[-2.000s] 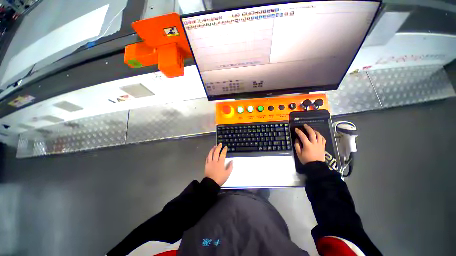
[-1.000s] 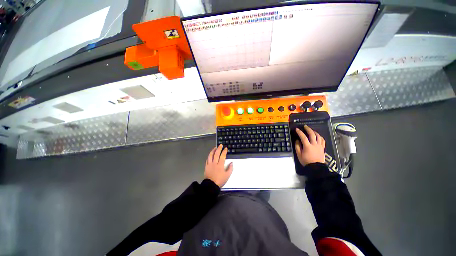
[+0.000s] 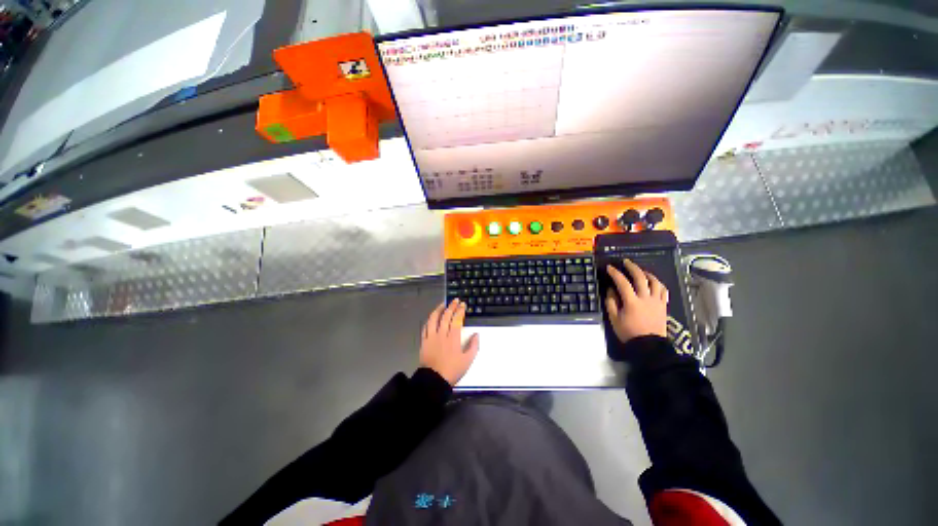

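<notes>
The black keyboard (image 3: 521,287) lies on the white console shelf (image 3: 540,357). My left hand (image 3: 446,343) rests on the shelf's left edge with the fingers apart, fingertips at the keyboard's lower left corner, and holds nothing. My right hand (image 3: 640,304) lies curved over a small dark mouse on the black mouse pad (image 3: 650,249), right of the keyboard; the hand hides most of the mouse. The wide monitor (image 3: 576,103) stands behind and shows a pale program window.
An orange panel (image 3: 468,248) with buttons and knobs lies under the monitor. A white-grey handheld scanner (image 3: 715,293) hangs right of the pad. An orange housing (image 3: 352,128) is left of the monitor. Behind are a tread-plate step (image 3: 339,247) and the machine bed with a pale sheet (image 3: 123,77).
</notes>
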